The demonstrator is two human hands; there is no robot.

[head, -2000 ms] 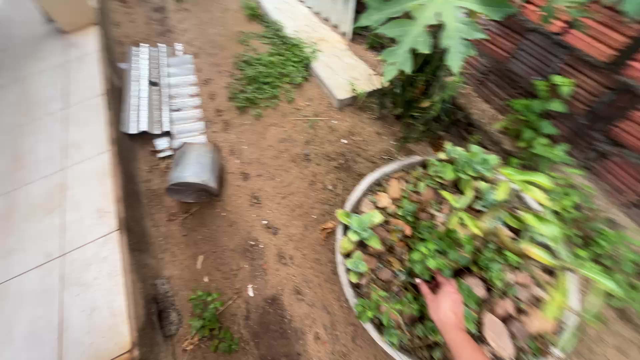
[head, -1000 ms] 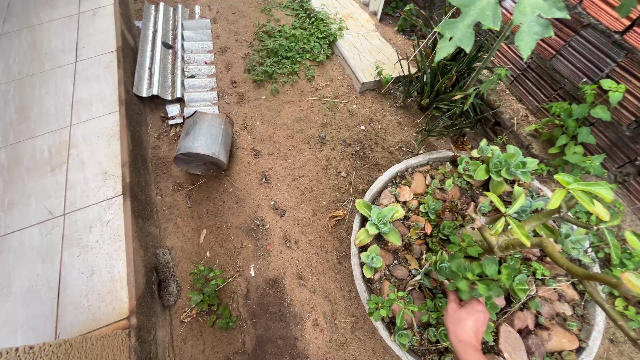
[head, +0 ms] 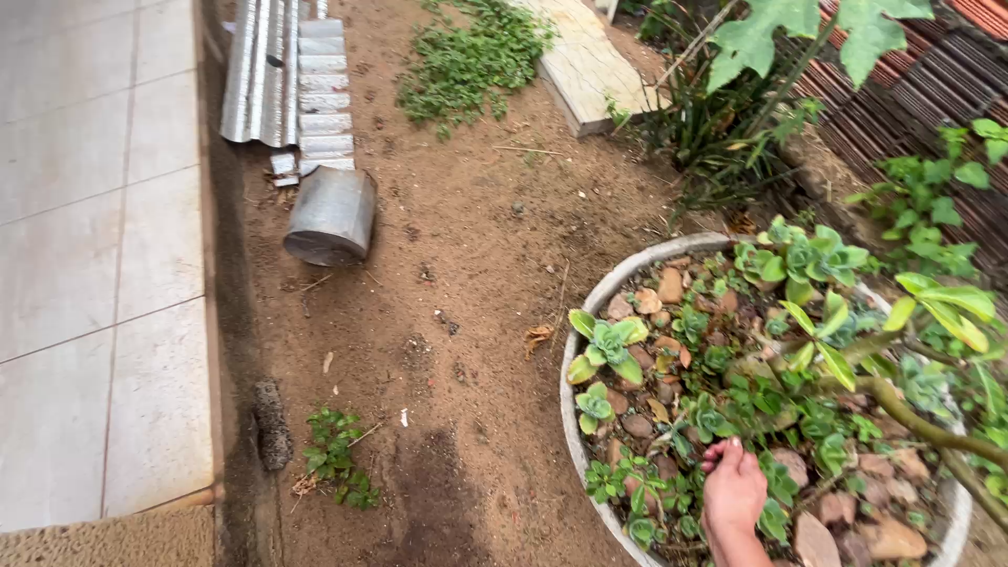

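Observation:
My right hand reaches in from the bottom edge over a round concrete planter. Its fingers are curled together among small green plants; whether a stem or leaf is between them cannot be told. A leafy succulent is just above the fingertips. Reddish stones lie on the soil to the right of the wrist. A pale green succulent grows at the planter's left side. My left hand is out of view.
A metal cylinder lies on the bare soil beside corrugated metal sheets. White tiled flooring borders the left. A thick bent branch crosses the planter's right side. A pale slab and stacked clay tiles are farther back.
My right hand's fingers, spread apart two seconds ago, are now curled together. The hand is still over the planter among the plants.

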